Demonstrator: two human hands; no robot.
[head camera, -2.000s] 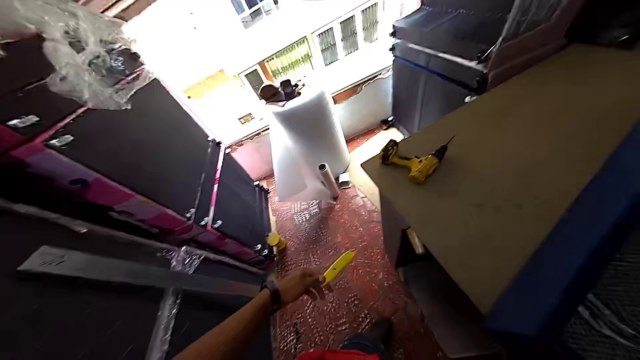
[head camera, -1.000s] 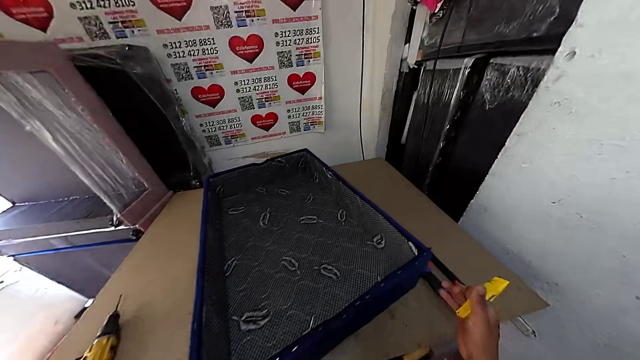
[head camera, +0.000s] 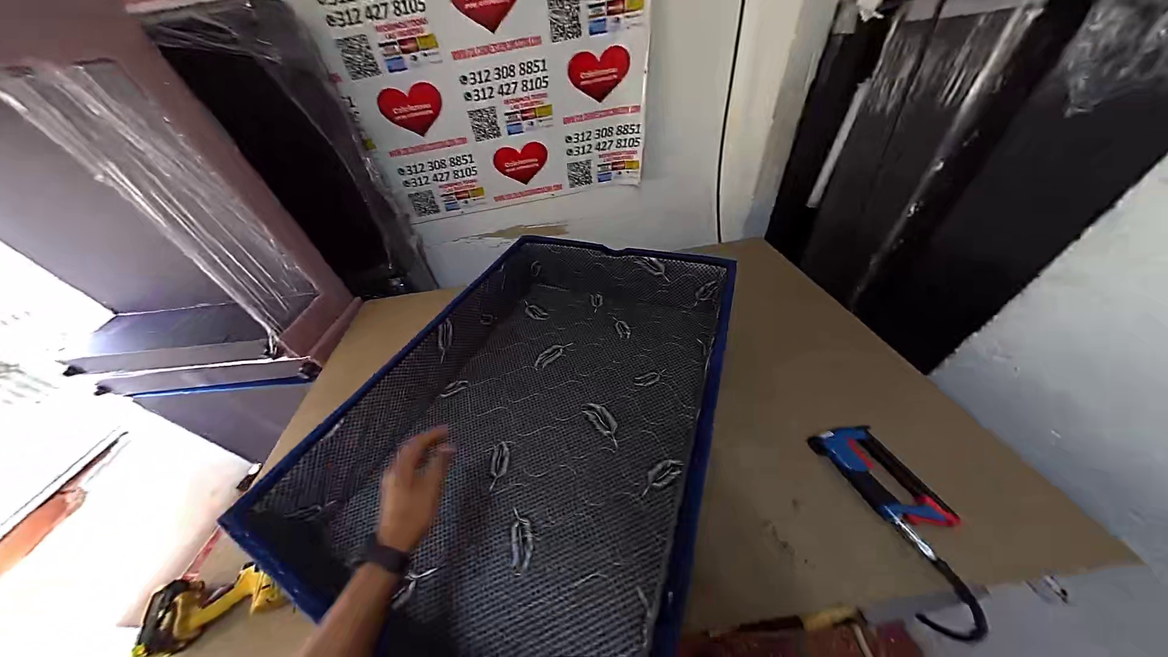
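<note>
A shallow open box lined with dark leaf-patterned mesh fabric, with a blue fabric rim, lies slanted across the brown tabletop. Over its near left part reaches my left hand, slightly blurred, with a dark band on the wrist. Its fingers are apart and hold nothing; whether they touch the fabric I cannot tell. My right hand is out of view. A blue and red staple gun with a black hose rests to the right of the box. Beyond the near left corner is a yellow and black cordless drill, partly cut off.
The brown board tabletop spreads around the box. Behind stands a wall with a printed poster. Plastic-wrapped furniture pieces are at the left, dark wrapped panels at the back right, and a pale wall at the right.
The view has swung from the window side to the wall. A hand held a yellow utility knife right of the box one second ago; the knife is now out of sight. My left hand has come over the box.
</note>
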